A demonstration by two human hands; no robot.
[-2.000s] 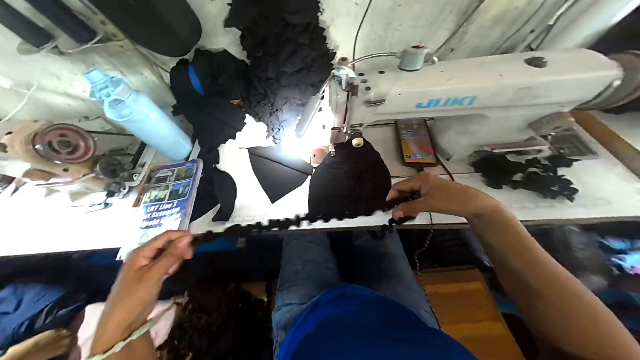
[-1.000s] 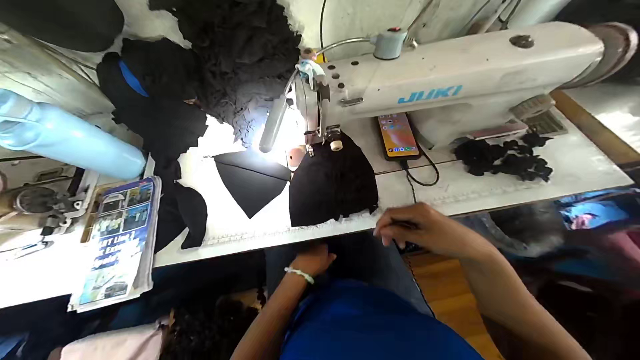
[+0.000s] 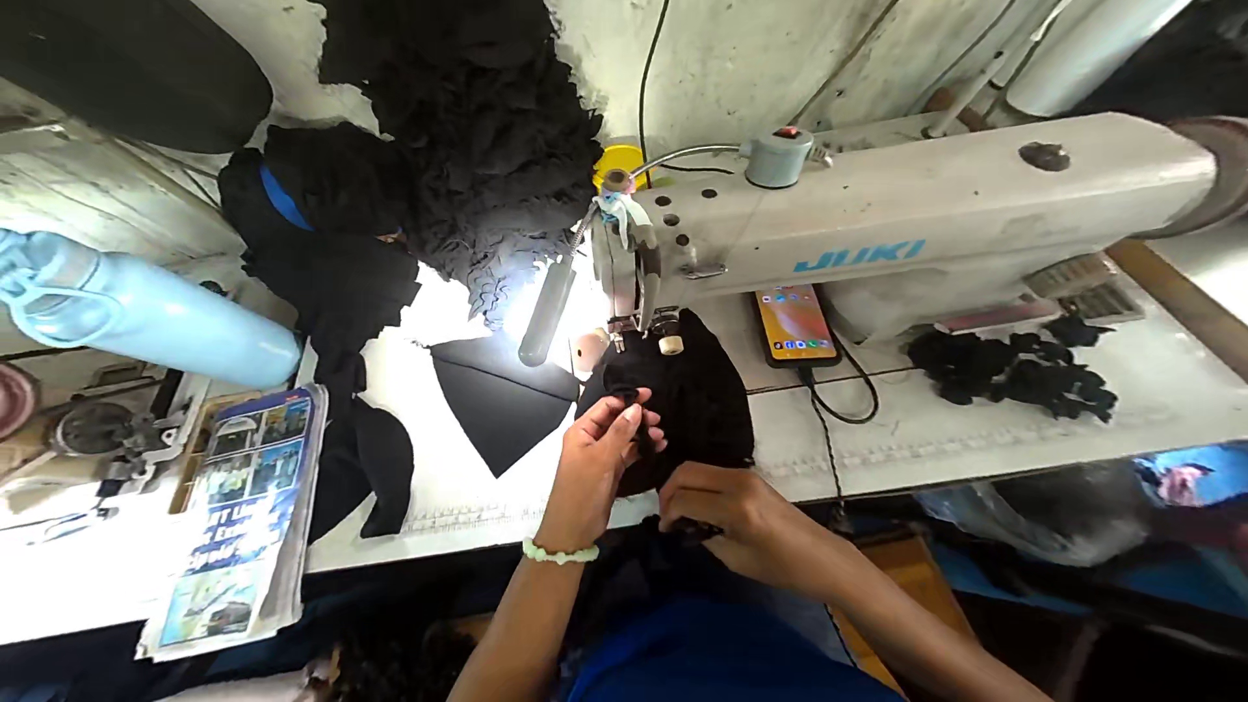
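My left hand pinches a gathered black fabric strip just in front of the presser foot of the Juki sewing machine. Close by on the right, my right hand is closed on dark fabric at the table's front edge; how far that piece runs below is hidden. Under both hands and the needle area lies a rounded black fabric panel. A pointed black fabric piece rests flat to the left of the needle, beside the bright lamp.
A phone with a cable lies below the machine arm. Black ruffled scraps sit at right. On the left are a light blue bottle, a folded newspaper and curved black fabric. A black ruffled heap lies behind.
My left hand has come up from below the table edge to the front of the presser foot and now pinches the strip. The strip was stretched between both hands two seconds ago.
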